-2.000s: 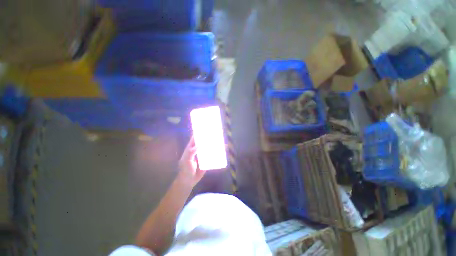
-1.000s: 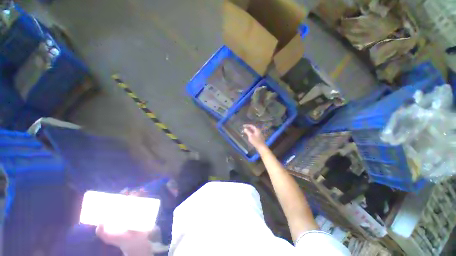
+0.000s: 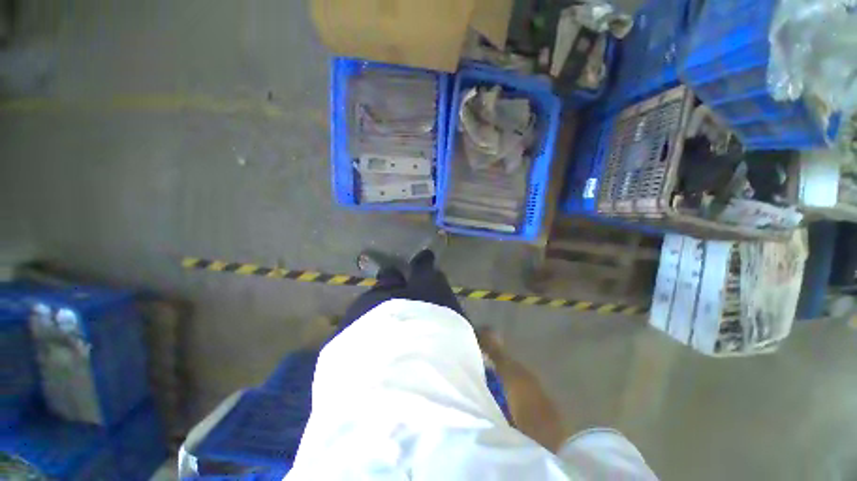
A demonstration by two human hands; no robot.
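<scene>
A blue crate [image 3: 341,141] ahead of me holds rows of long flat plates [image 3: 395,162], with pale plates with holes at its near end. A second blue crate [image 3: 545,155] touches it on the right and holds a row of plates under crumpled brownish wrap [image 3: 493,131]. My right forearm hangs low beside the white shirt. My right hand [image 3: 490,349] is blurred and partly hidden by the shirt, so its grip cannot be told. My left hand and the phone are not in view.
An open brown carton [image 3: 395,33] stands behind the crates. A grey-brown latticed crate [image 3: 639,160], white cartons [image 3: 691,291] and a blue crate with clear film [image 3: 742,70] stand to the right. Yellow-black tape [image 3: 319,277] crosses the floor. Blue crates [image 3: 122,352] stand at lower left.
The view has turned, so the two plate crates now appear upright and straight ahead. My right hand has moved back from the crate to my side. My left hand and the phone have left the view.
</scene>
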